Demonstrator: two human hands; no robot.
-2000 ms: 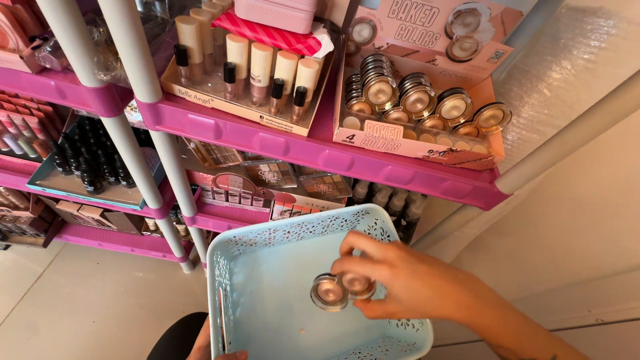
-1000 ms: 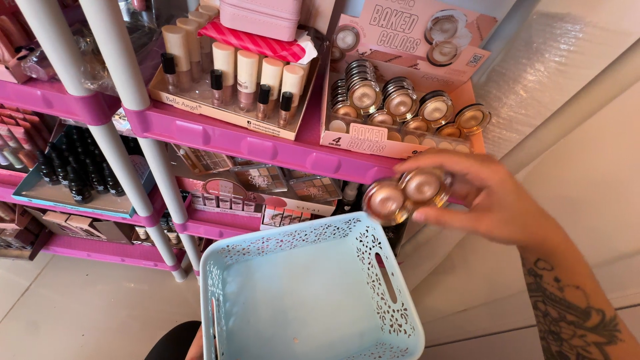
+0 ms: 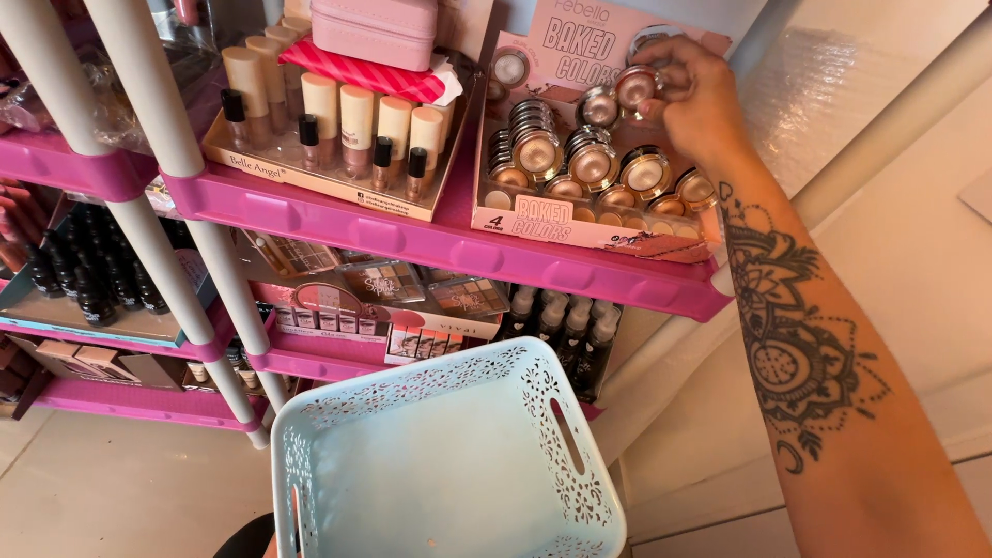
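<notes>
My right hand [image 3: 686, 93] grips round baked-powder compacts [image 3: 637, 87] above the back of a pink display box [image 3: 528, 225]. One more compact [image 3: 598, 107] shows just left of my fingertips. Rows of similar round compacts [image 3: 538, 153] with clear lids stand in the box, several stacked on edge. A light blue plastic basket [image 3: 434, 457] with cut-out floral sides sits low in the view, its visible floor bare but for a tiny speck. Only a sliver of my left hand [image 3: 270, 549] shows at the basket's left side, and its fingers are mostly hidden.
Pink plastic shelves [image 3: 434, 240] with pale posts [image 3: 147, 85] surround the boxes. Left of the compacts is a carton of lip gloss tubes [image 3: 318, 174], with a pink zip case [image 3: 375, 31] above it. Palettes [image 3: 380, 280] and dark spray bottles [image 3: 577, 325] are on the shelf below.
The compacts were over the basket two seconds ago. My right hand has carried them up, away from it, to the display box on the shelf.
</notes>
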